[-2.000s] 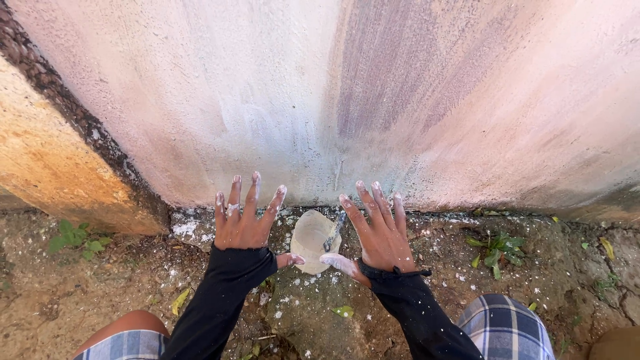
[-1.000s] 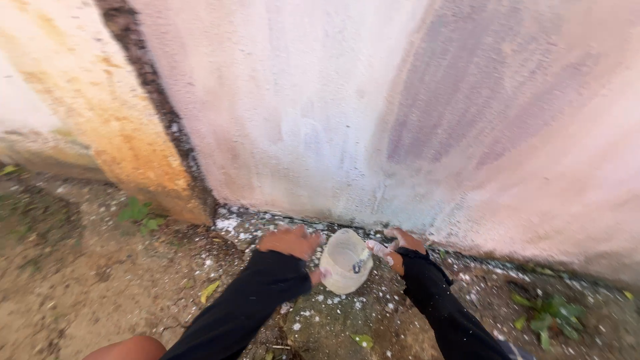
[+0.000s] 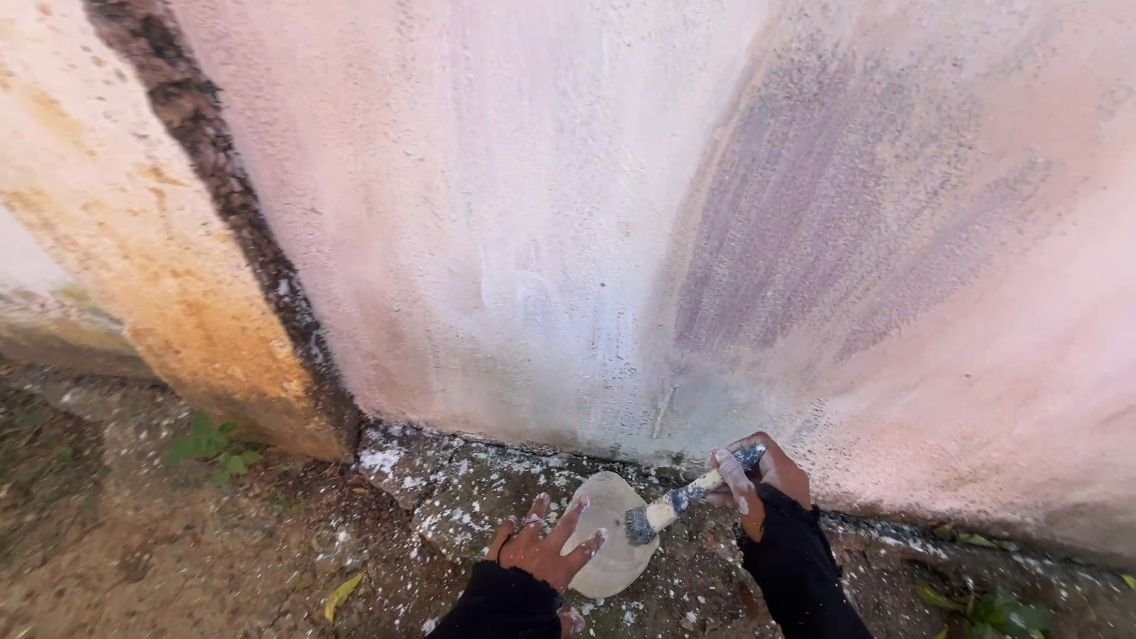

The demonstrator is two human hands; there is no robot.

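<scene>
A paintbrush (image 3: 688,499) with a paint-smeared handle is gripped by my right hand (image 3: 765,475), its bristles pointing down and left over the rim of a translucent plastic container (image 3: 607,568). The container stands on the ground near the foot of the wall. My left hand (image 3: 543,552) lies against the container's left side, fingers spread, paint on the fingertips. Both wrists are in black sleeves. Behind them rises a rough plastered wall (image 3: 550,222) with pale pink, whitish and purple-grey patches.
An orange and white pillar (image 3: 213,293) stands at the left, with a dark rough edge beside the wall. Paint-spattered soil and stone (image 3: 479,497) run along the wall's base. Small green plants (image 3: 213,448) grow at left and lower right, and a yellow leaf (image 3: 343,595) lies on the ground.
Two seconds ago both hands were spread with palms down on either side of the container. Now my right hand holds the brush up, and my left hand is at the container. The view has shifted.
</scene>
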